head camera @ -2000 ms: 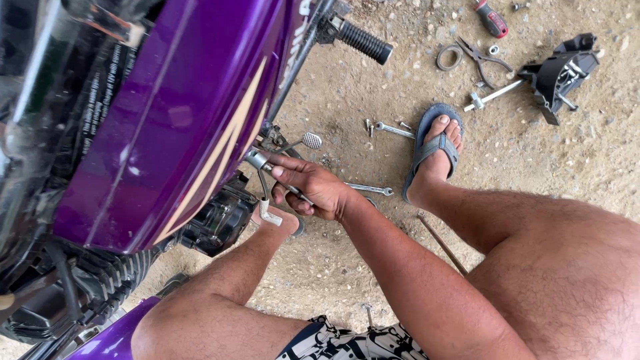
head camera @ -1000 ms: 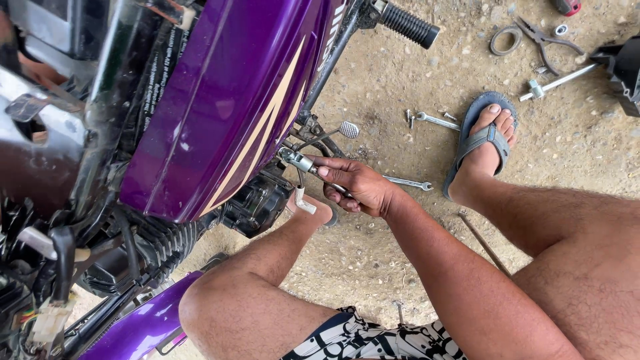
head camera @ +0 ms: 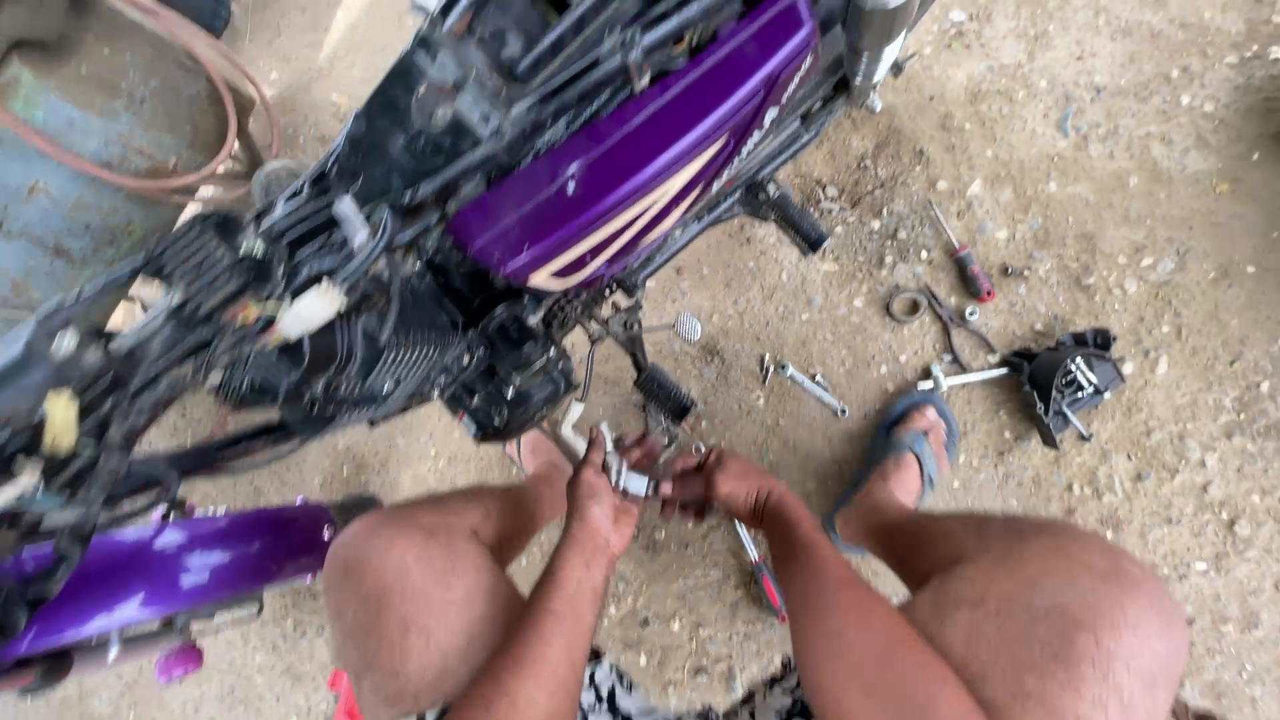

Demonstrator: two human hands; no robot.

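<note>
Between my knees, my left hand (head camera: 603, 500) grips a small silvery metal part (head camera: 632, 483) with a pale angled tube or cable end (head camera: 575, 425) at its upper side. The fingers of my right hand (head camera: 715, 487) reach to the right end of that part; blur hides whether they grip it. Both hands are just below a black rubber footrest (head camera: 664, 392) of a motorcycle, near its engine (head camera: 515, 375). The purple side panel (head camera: 640, 185) is farther up.
On the gravelly ground lie a wrench (head camera: 813, 390), a red-handled screwdriver (head camera: 972, 273), pliers (head camera: 950, 325), a tape roll (head camera: 907, 305) and a black housing (head camera: 1065, 385). Another red-handled screwdriver (head camera: 768, 590) lies below my right hand. A purple fender (head camera: 190, 560) is at lower left.
The view has swung widely. My left hand has come into view and holds the metal part; my right hand is now away from the side panel, where it was at work before.
</note>
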